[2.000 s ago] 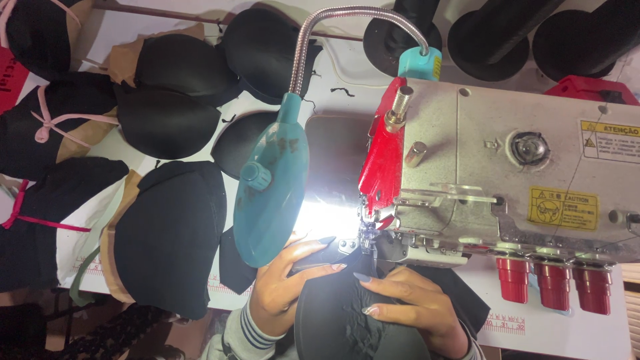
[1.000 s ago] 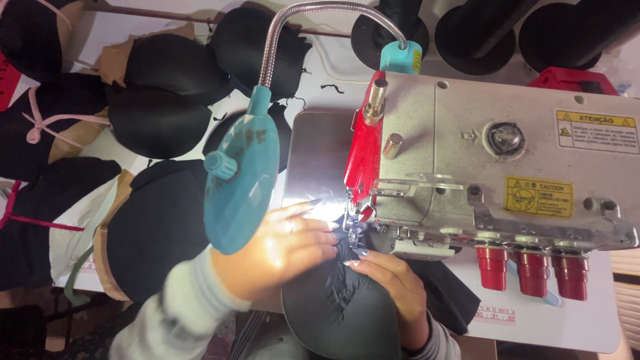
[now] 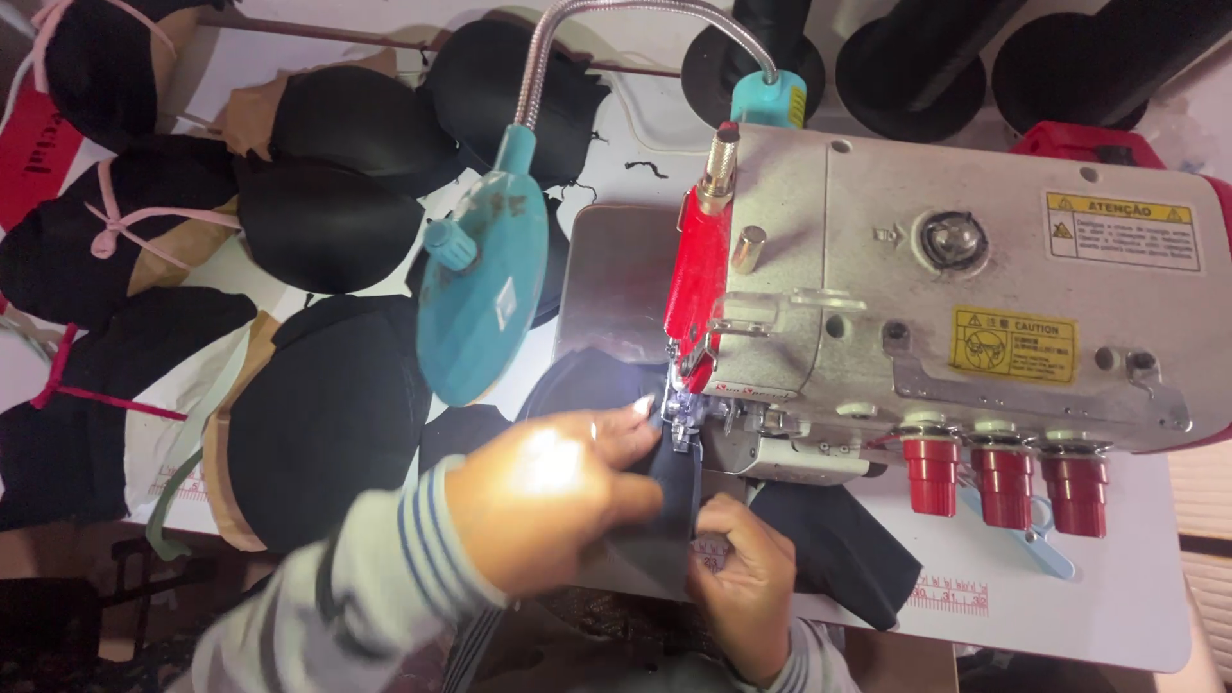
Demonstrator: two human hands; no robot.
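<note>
An overlock sewing machine [image 3: 953,289] fills the right half, its presser foot [image 3: 683,423] down near a piece of black fabric [image 3: 597,385]. My left hand [image 3: 553,486] lies over that fabric just left of the foot, fingers bent, thumb and forefinger at the fabric by the needle area; lamp light glares on its back. Below the foot, my right hand [image 3: 746,577] pinches the fabric's near edge between thumb and curled fingers. The fabric passes under the foot between both hands, partly hidden by my left hand. A teal lamp [image 3: 486,289] on a metal gooseneck hangs above and left of the foot.
Several black padded cups [image 3: 327,433] with beige edging and pink ties lie at left. Another black fabric piece [image 3: 837,549] lies beneath the machine's front. Blue thread snips [image 3: 1039,549] rest by the red knobs [image 3: 991,481]. Black thread cones [image 3: 914,72] stand behind. A printed ruler [image 3: 948,595] marks the table edge.
My right hand has moved down from beside the presser foot to the fabric's near edge. The black fabric has shifted, and more of it now shows behind my left hand.
</note>
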